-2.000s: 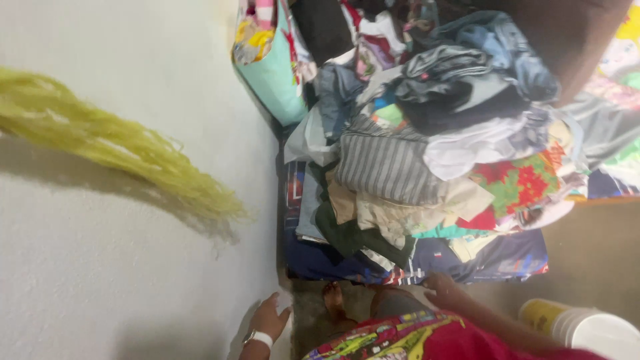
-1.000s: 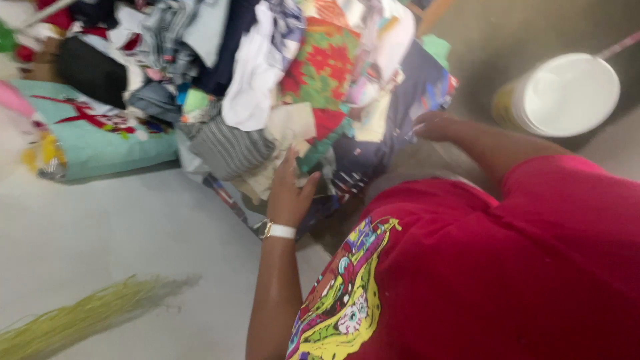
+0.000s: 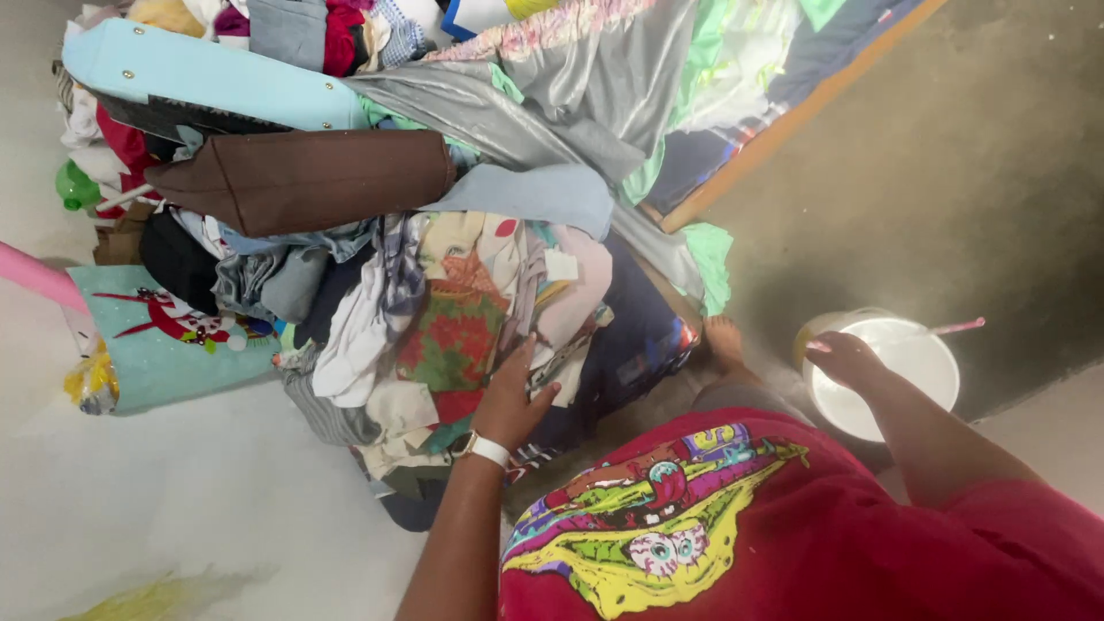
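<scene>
A large heap of folded and loose clothes lies on a dark blue patterned mattress [image 3: 634,319]. My left hand [image 3: 513,398], with a white-banded watch [image 3: 483,448] on the wrist, rests on the near side of the heap with its fingers apart. It is beside a red and green patterned cloth [image 3: 453,341] and a white garment [image 3: 352,341]. My right hand [image 3: 841,358] is over the rim of a white bucket [image 3: 901,379] on the floor; whether it touches the bucket is unclear. A pink-handled thing [image 3: 957,327] lies across the bucket's rim.
Behind the heap are a brown fabric-covered piece [image 3: 328,177], a light blue case [image 3: 216,78] and a silver-grey sheet [image 3: 552,103]. A teal bag [image 3: 185,362] stands at the left by the pale wall. An orange-brown wooden edge [image 3: 793,121] borders the bed at the right.
My right hand has moved from the mattress edge to the bucket. My left hand, low by the wall two seconds ago, is now on the clothes. The view has swung far to the right.
</scene>
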